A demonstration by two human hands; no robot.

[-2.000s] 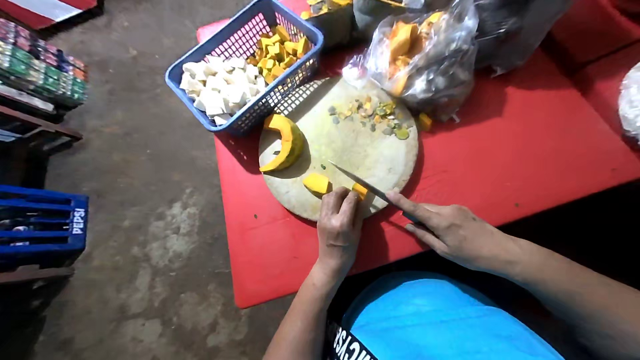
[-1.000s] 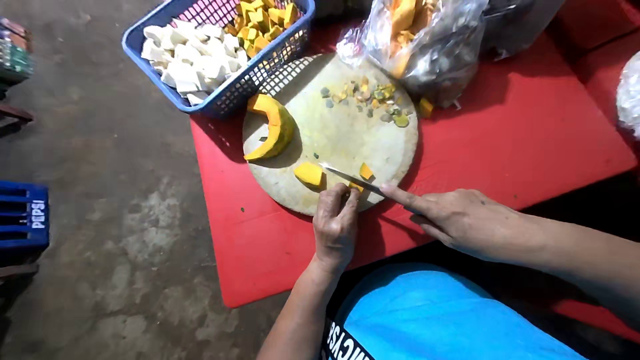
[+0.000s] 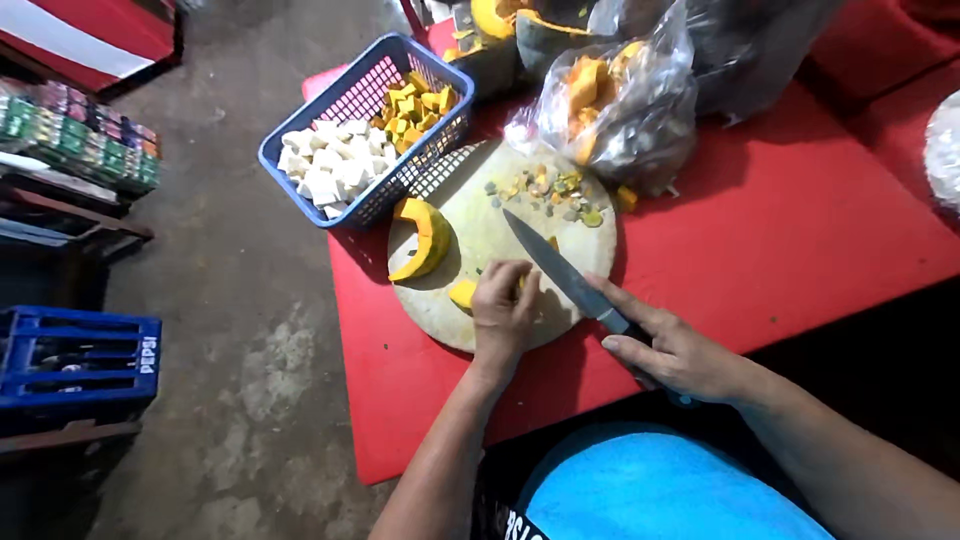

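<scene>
My right hand point(image 3: 667, 345) grips a kitchen knife point(image 3: 559, 268) by its dark handle, the blade slanting up and left over the round cutting board point(image 3: 480, 195). Beside the blade, my left hand point(image 3: 506, 300) rests low on the board, fingers curled on a small yellow pumpkin piece, mostly hidden. Another pumpkin chunk point(image 3: 463, 294) lies just left of those fingers. A curved pumpkin wedge point(image 3: 429, 240) with its rind on sits at the board's left side. Small peel scraps point(image 3: 551, 193) are scattered near the board's upper right edge.
A blue plastic basket point(image 3: 296, 196) of white chunks and pumpkin cubes stands at the upper left of the red table point(image 3: 750, 247). Behind the board are a clear plastic bag point(image 3: 637, 112) with pumpkin pulp and cut pumpkin point(image 3: 547, 41). A blue crate point(image 3: 82, 322) is at far left.
The knife was at the pumpkin piece by my left fingers; now its blade points farther up the board, beside my left hand. The view has shifted noticeably.
</scene>
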